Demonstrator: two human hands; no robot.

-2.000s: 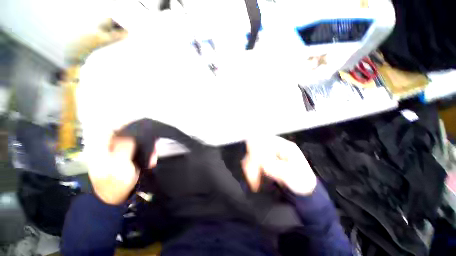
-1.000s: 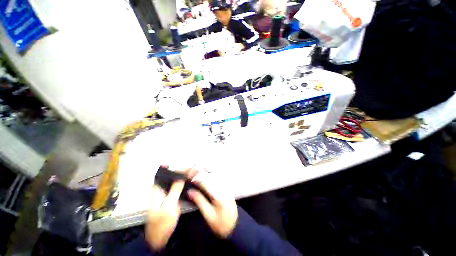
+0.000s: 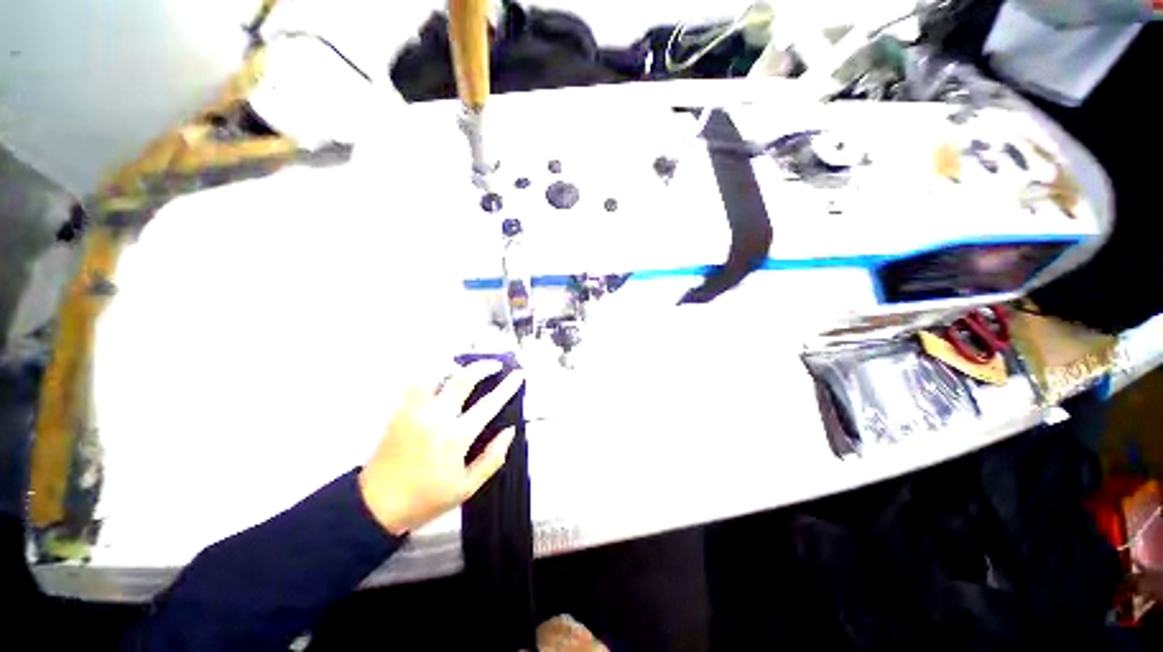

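Observation:
A black fabric strip runs from the needle area of the white sewing machine toward me and over the table's front edge. My left hand lies on the strip's upper end with fingers spread, fingertips just in front of the presser foot area. My right hand is cut off by the bottom edge, beside the hanging strip; its grip cannot be made out.
A black band is draped over the machine head. A clear plastic bag with dark contents and red-handled scissors lie on the right. Dark fabric is below the table. The left table edge has worn yellow tape.
My hands were together on folded black fabric at the front edge. The left has moved up to the needle area with the strip laid out; the right has dropped low. The view is closer.

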